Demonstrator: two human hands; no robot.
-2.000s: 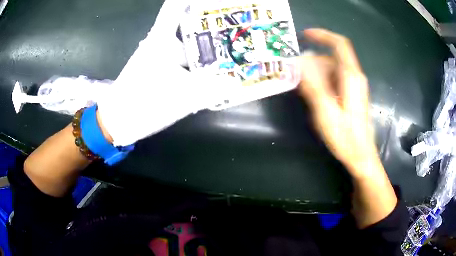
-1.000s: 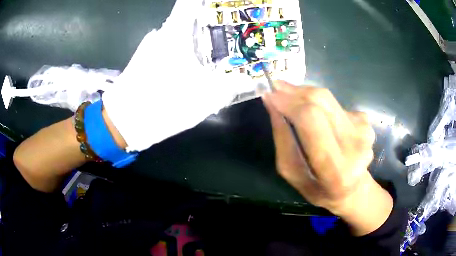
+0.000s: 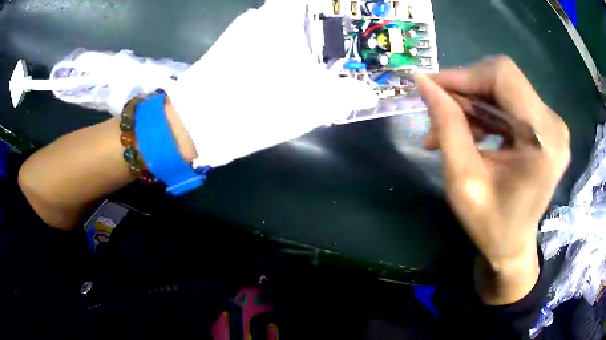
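Note:
An open white power strip housing (image 3: pixel 430 50) is at the top centre, its insides facing up and its top edge cut off by the picture. A green circuit board (image 3: pixel 403 50) and a black rectangular part (image 3: pixel 334 38) show inside. My left hand (image 3: pixel 266 86), in a white glove, holds the housing by its left and lower side; its fingers are partly cut off at the top. My bare right hand (image 3: pixel 495 133) grips a thin, blurred dark tool like tweezers (image 3: pixel 488 109). The tool's tip is by the housing's lower right part; whether it touches is unclear.
The dark green glossy bench (image 3: pixel 319 192) has a curved edge. A bagged cord (image 3: pixel 119 76) with a white plug (image 3: pixel 20 83) lies at left. Another clear plastic bag (image 3: pixel 578 232) lies at the right edge. A small patterned object (image 3: pixel 104 222) is below my left forearm.
My left hand and the housing have moved right. My right hand took up the thin tool, worked at the housing's lower middle, and has shifted right with it.

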